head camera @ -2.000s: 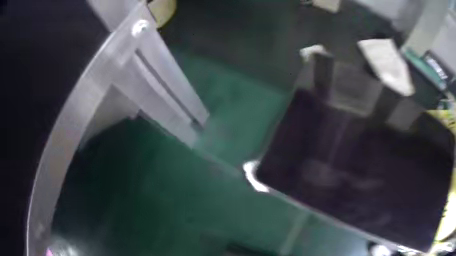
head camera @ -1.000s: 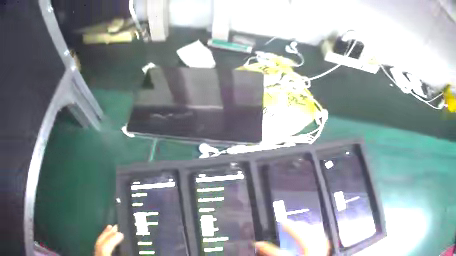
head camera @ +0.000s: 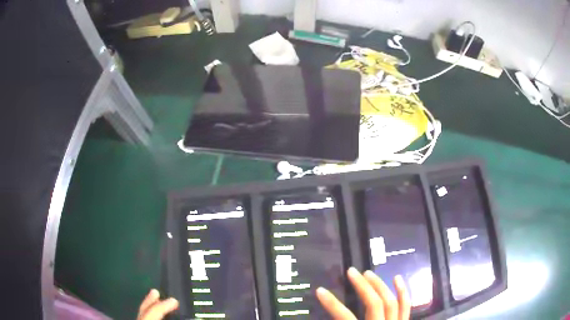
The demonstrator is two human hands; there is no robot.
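A black four-slot phone tray lies in front of me, its lower side cut off by the frame. Each slot holds a smartphone. The two left phones, the far left one and its neighbour, show green and white text lines. The two right phones, the third and the far right one, are dark with white boxes and bright lower parts. My left hand is at the tray's left edge, only fingertips showing; its grip is unclear. My right hand hovers or rests over the middle slots, fingers apart and empty.
A glossy black panel lies behind the tray, beside a yellow bag with white earphones. A power strip with a black plug is by the wall. A metal-framed black partition stands at left.
The view has shifted, so the tray and panel appear further right and higher. My right hand's fingers are more spread and sharper. The third phone's lower screen is less covered.
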